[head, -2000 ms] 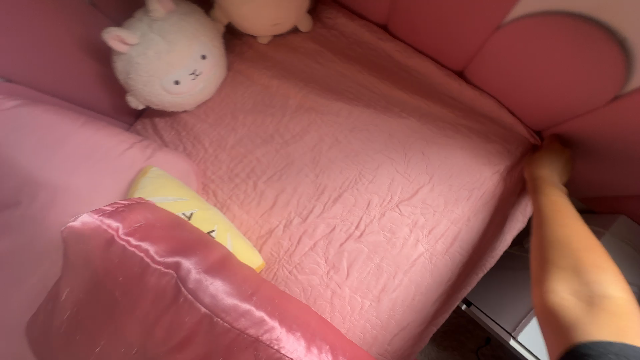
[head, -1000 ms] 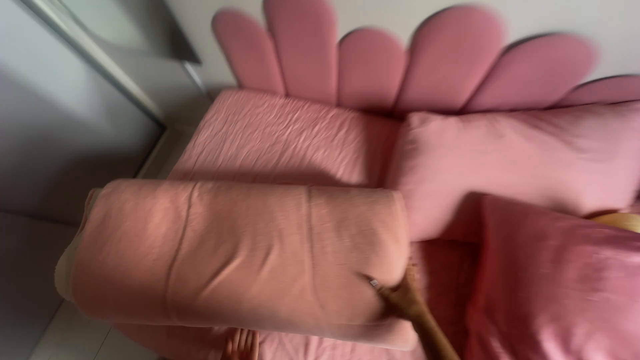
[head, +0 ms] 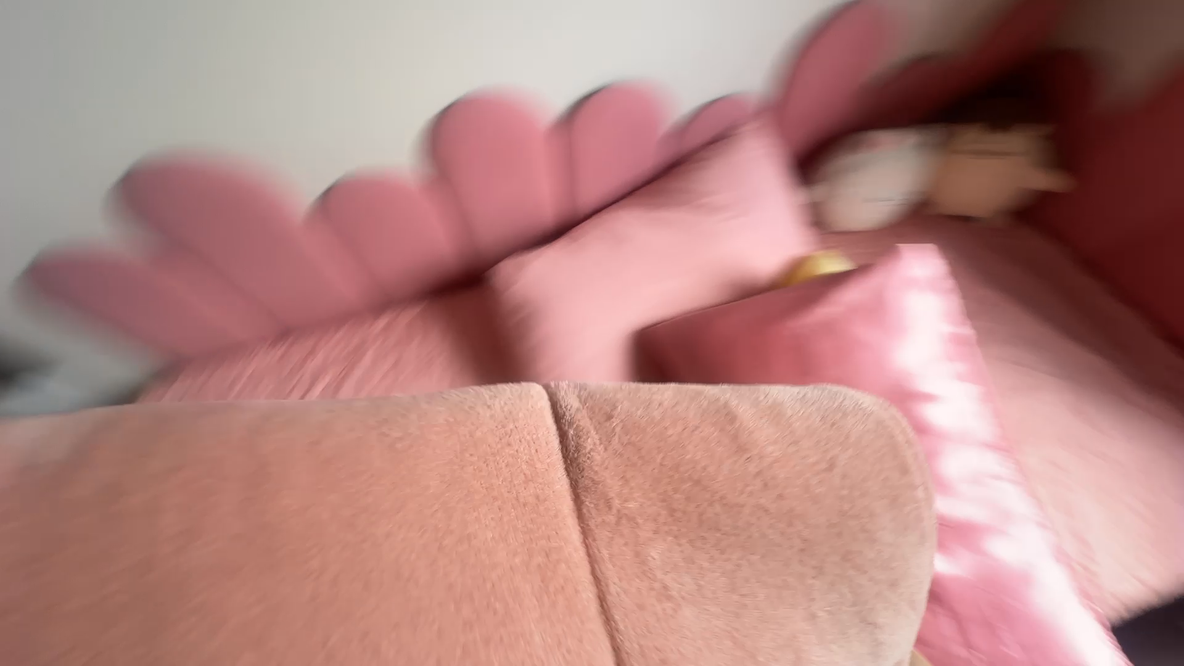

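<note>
A thick folded peach plush blanket point(head: 444, 518) fills the lower left and middle of the head view, close to the camera. Neither of my hands shows clearly; the blanket may hide them. Behind it lie a pink pillow point(head: 647, 259) against the headboard and a shiny pink satin pillow point(head: 786, 324) at its right. A small part of a yellow item point(head: 819, 266) peeks out between the two pillows. The pink sheet point(head: 1045, 370) covers the bed. The view is blurred by motion.
A pink padded headboard point(head: 499, 166) of rounded panels runs along the pale wall. In the far right corner sit a white plush toy point(head: 874, 180) and a tan plush toy point(head: 990, 171), beside dark pink wall padding point(head: 1119, 194).
The folded blanket now stands much nearer the camera and hides more of the bed. Both hands, seen at the blanket one second ago, are out of sight. The view has swung between frames.
</note>
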